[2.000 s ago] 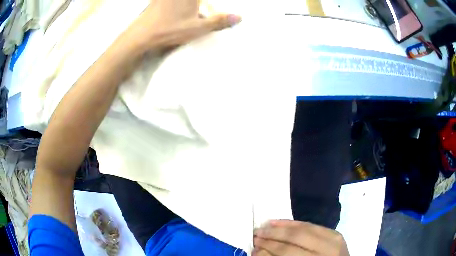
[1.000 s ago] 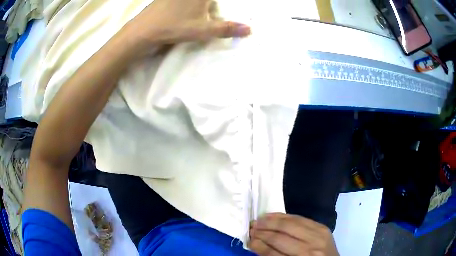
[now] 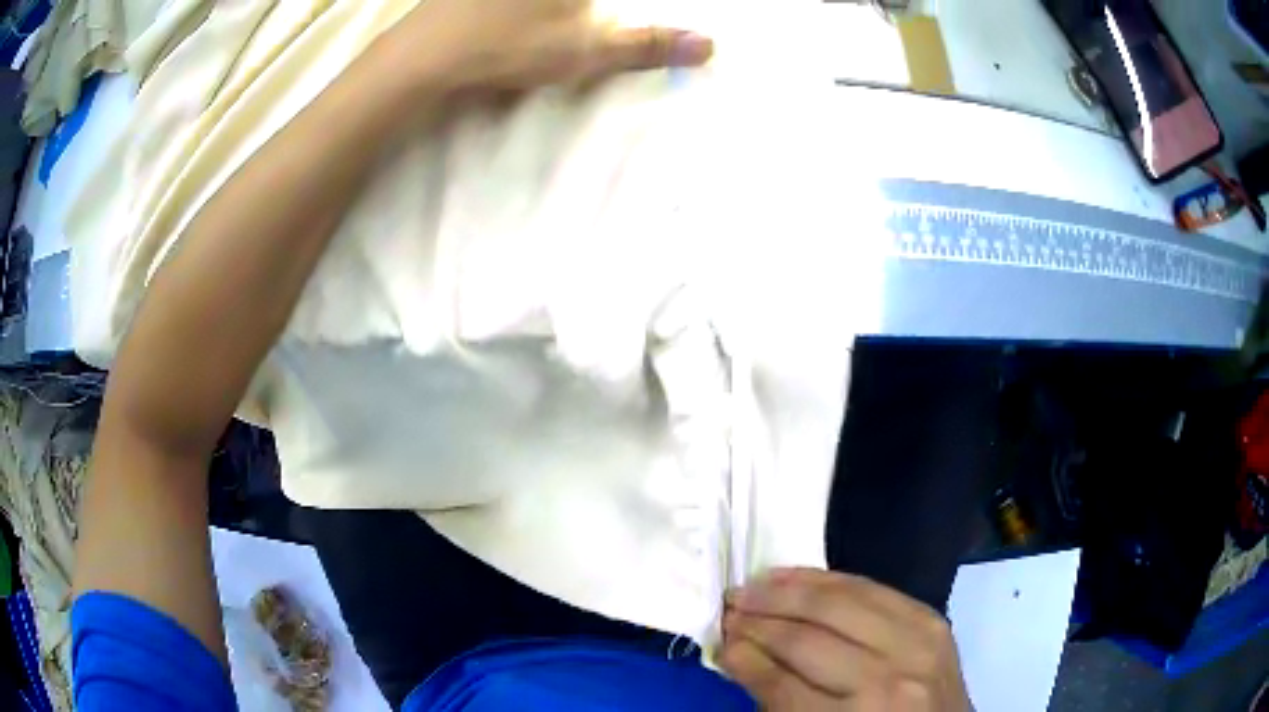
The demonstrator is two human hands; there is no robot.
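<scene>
A large cream garment piece [image 3: 459, 403] covers the table's left part and hangs over the front edge onto my dark-clothed lap. Thin white tape strips [image 3: 738, 459] run down it near its right edge, with puckers on their left. My right hand [image 3: 835, 640] pinches the cloth and tape at the lower end, fingers closed on it. My left hand [image 3: 585, 49] lies on the cloth at the top, thumb apart and pointing right; its other fingers are partly lost in glare and cut by the frame's top.
A ruler strip [image 3: 1058, 244] runs along the table edge at right. A smartphone [image 3: 1148, 91] lies at the upper right. A clear bag of brown snack pieces [image 3: 292, 647] lies on a white board at lower left. Another white board [image 3: 1016, 626] is at lower right.
The cloth's hanging part shows more folds and a shaded hollow, and the tape strips now show. My right hand is slightly higher. The table and phone appear lower and further right.
</scene>
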